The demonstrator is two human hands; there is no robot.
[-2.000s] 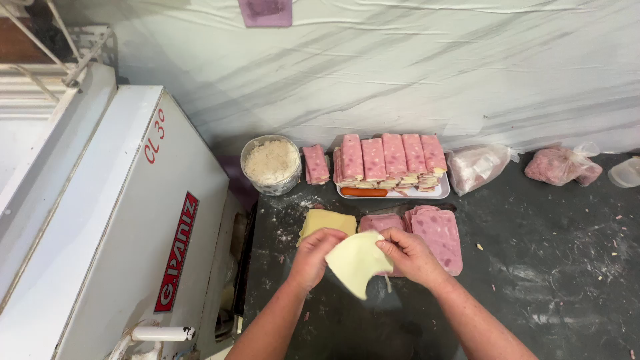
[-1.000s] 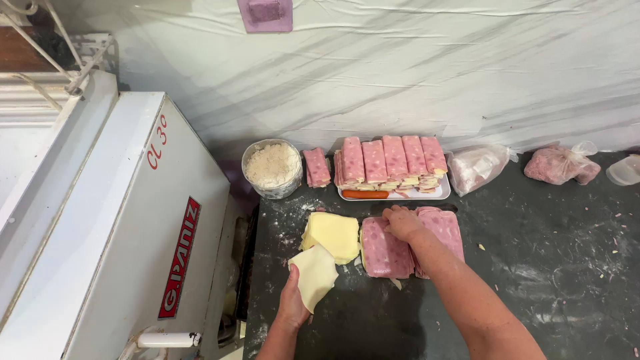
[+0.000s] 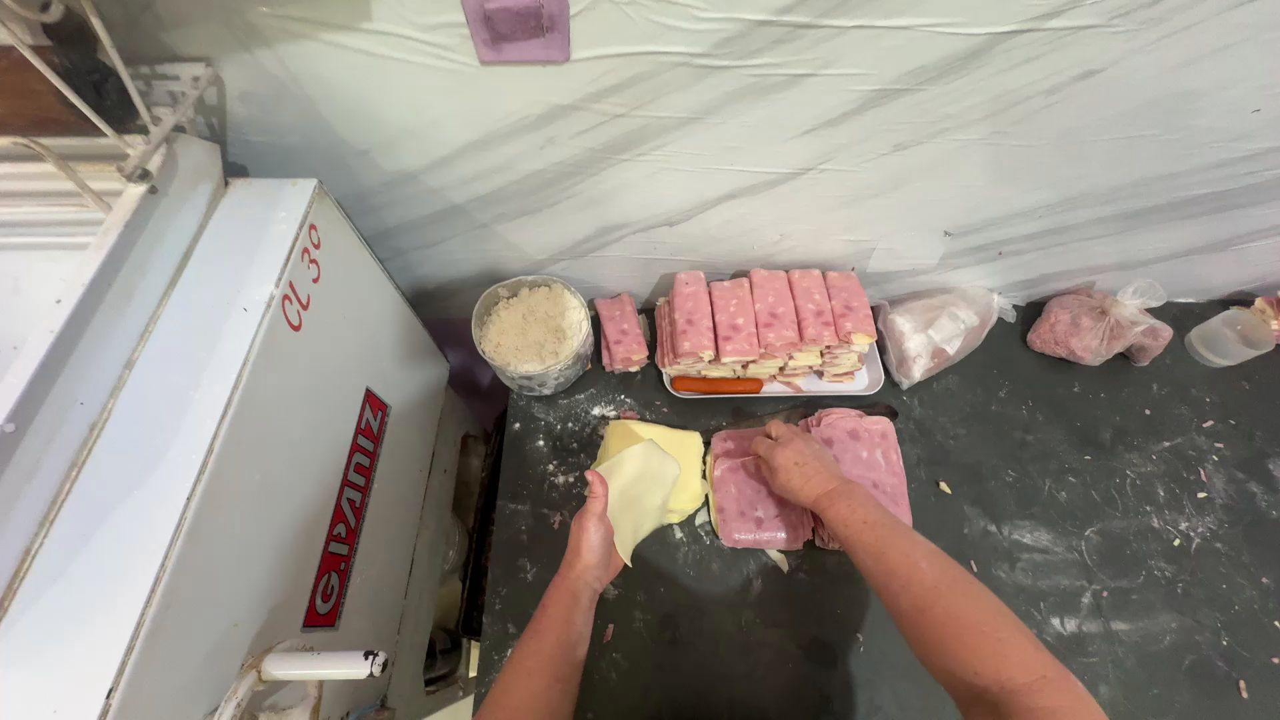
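In my left hand (image 3: 592, 535) is a thin slice of pale cheese (image 3: 638, 490), tilted in front of a stack of yellow cheese slices (image 3: 684, 468). My right hand (image 3: 797, 462) rests with bent fingers on the upper part of a stack of pink meat slices (image 3: 752, 510); whether it grips a slice cannot be told. Right beside this lies another stack of pink meat slices (image 3: 872, 455), partly behind my right wrist. A dark handle shows behind the stacks. Farther back, a white tray (image 3: 822, 388) carries layered meat and cheese strips (image 3: 774, 310) and an orange sausage (image 3: 716, 385).
A tub of pale crumbly powder (image 3: 536, 330) and a small meat stack (image 3: 621, 332) stand left of the tray. Bagged food (image 3: 940, 335), a bag of pink meat (image 3: 1095, 325) and a clear container (image 3: 1228, 338) line the wall. A white machine (image 3: 250, 450) bounds the left side.
Both hands were on the cheese slice two seconds ago. The right hand let go of it and moved to the middle meat stack, while the left kept the slice.
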